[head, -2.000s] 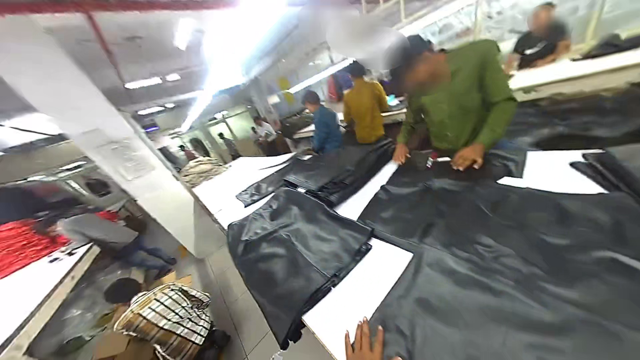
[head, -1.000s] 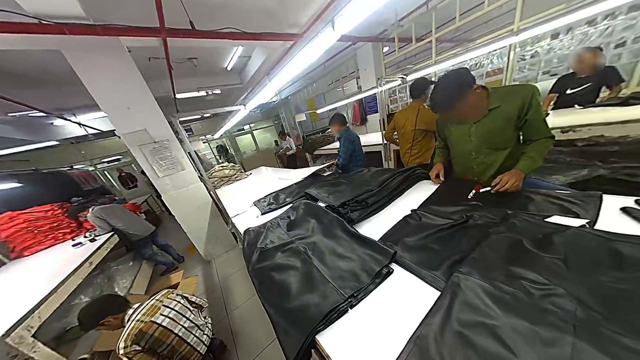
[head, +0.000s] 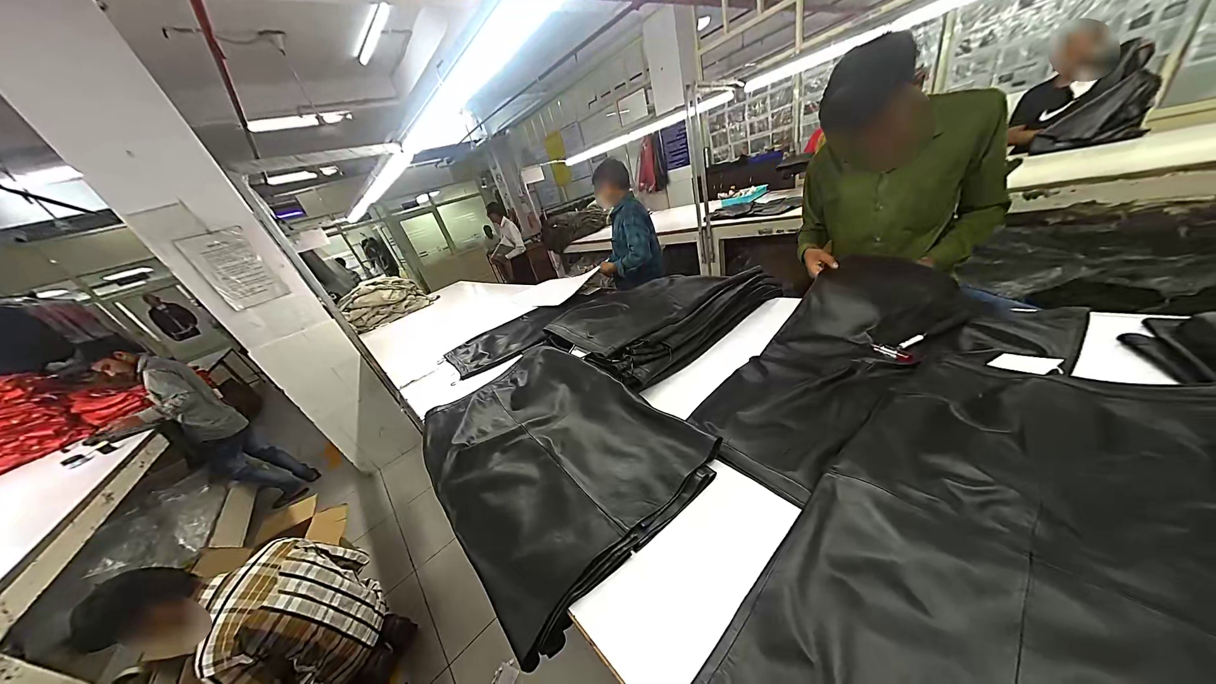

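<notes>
Neither my left hand nor my right hand shows in the head view. Nearest to me, a large black leather-like garment [head: 959, 532] lies spread over the right of the white table [head: 698, 570]. To its left, a stack of black skirt-like pieces [head: 560, 475] overhangs the table's edge. Behind that stack lies a folded pile of black garments [head: 665, 318]. Across the table, a person in a green shirt holds up part of a black garment [head: 855, 313]. A red and white tool [head: 895, 352] and a white card [head: 1024, 363] rest on the black material.
A pillar [head: 256, 275] stands left of the table. On the floor at lower left, a person in a plaid shirt bends beside cardboard boxes [head: 294, 521]. Another person leans over a table with red garments [head: 47, 418]. More people stand at tables farther back.
A hand at the bottom edge two seconds ago is out of view. The person in green has let go of the red and white tool and lifted part of the black garment.
</notes>
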